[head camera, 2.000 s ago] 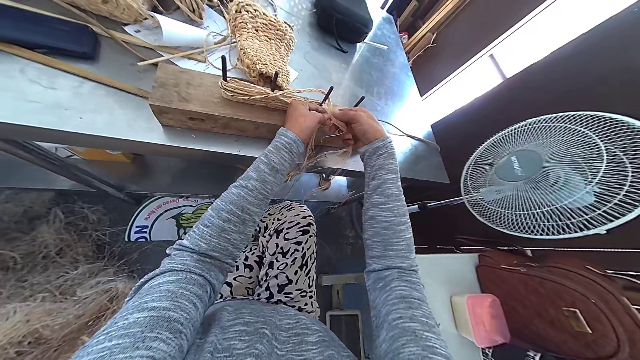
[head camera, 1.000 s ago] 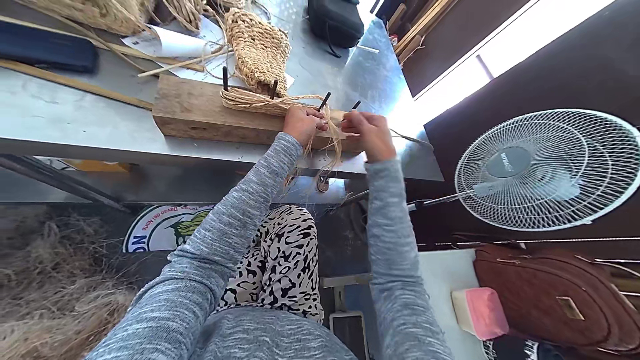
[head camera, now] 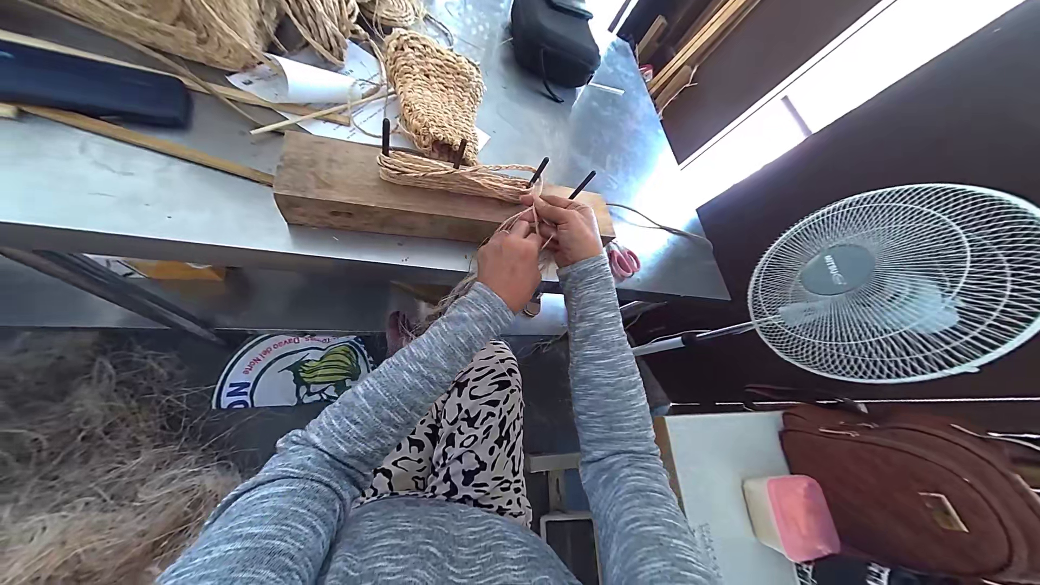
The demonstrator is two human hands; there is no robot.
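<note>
A wooden block (head camera: 349,183) with several upright dark metal pegs (head camera: 539,171) lies along the table's front edge. Strands of pale twisted natural fibre cord (head camera: 455,176) run around the pegs. My left hand (head camera: 510,262) pinches loose fibre strands just in front of the block, below the third peg. Close beside it, my right hand (head camera: 569,229) grips strands between thumb and fingers, near the block's right end. The fingertips of both hands almost meet, and the strands between them are partly hidden. Behind the block lies a woven fibre piece (head camera: 435,85), narrowing toward the pegs.
Pink-handled scissors (head camera: 623,262) lie right of my right hand. A black case (head camera: 555,41), papers (head camera: 313,81), a dark blue case (head camera: 89,85) and fibre bundles (head camera: 187,28) are on the metal table. A fan (head camera: 894,280) stands at right; loose fibre (head camera: 97,463) heaps at lower left.
My right hand has come back left, close to my left hand. My left hand has moved slightly down, off the front of the pegs. The pink-handled scissors now show beside my right wrist.
</note>
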